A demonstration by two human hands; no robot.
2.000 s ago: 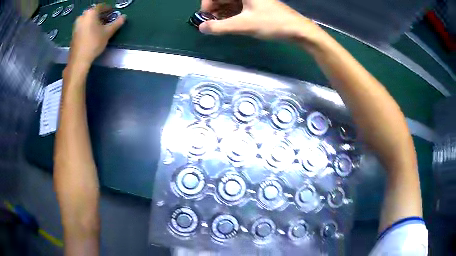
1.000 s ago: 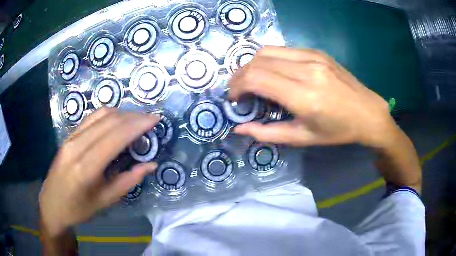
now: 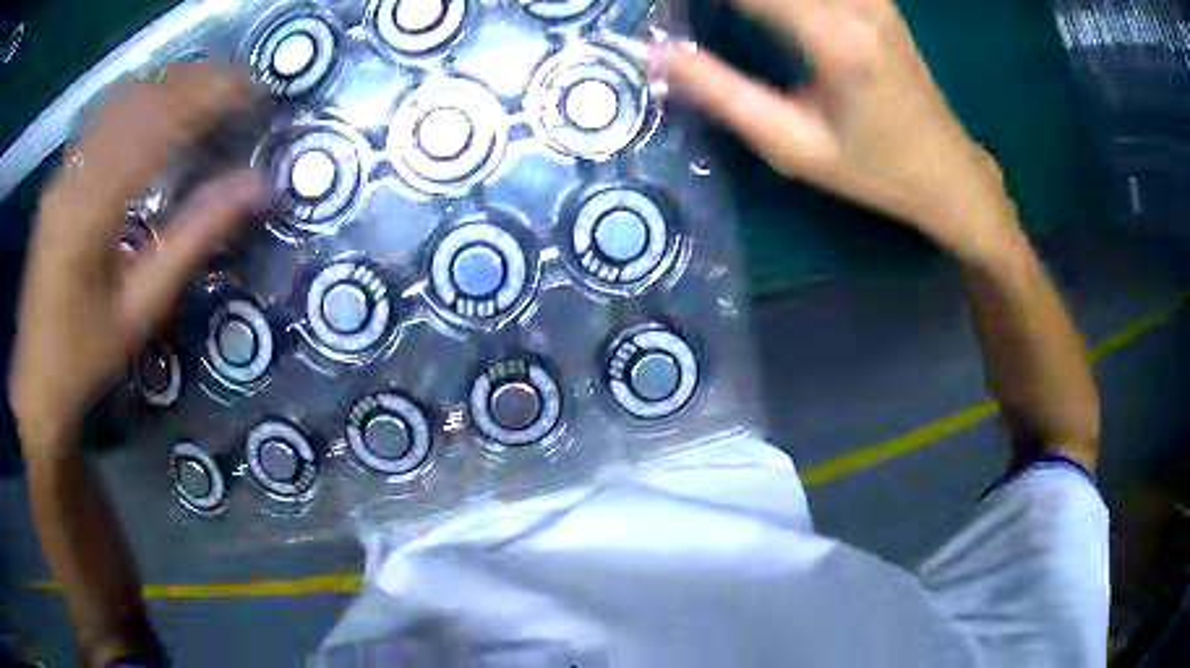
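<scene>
The clear blister tray (image 3: 711, 300) lies tilted in view in front of me. Round parts (image 3: 479, 270) with pale rings and grey-blue centres sit in its visible pockets; the upper rows are partly washed out by glare. My left hand (image 3: 137, 222) is blurred over the tray's left side, with thumb and fingers apart and no part visible in it; it hides some pockets. My right hand (image 3: 848, 124) is at the tray's upper right edge, fingers spread, seemingly empty, partly cut off by the top of the picture.
The silver conveyor side rail (image 3: 91, 105) curves at upper left, with the green conveyor belt (image 3: 52, 59) beyond it. The dark green worktop (image 3: 1018, 144) shows at right, beside a greyish ridged stack (image 3: 1142, 78). White clothing (image 3: 587, 561) touches the tray's near edge. Yellow floor lines (image 3: 914, 437) show below.
Both hands have moved up and outward from the tray's middle. The round parts they held are no longer seen in them. The tray sits higher in view, its top row partly cut off.
</scene>
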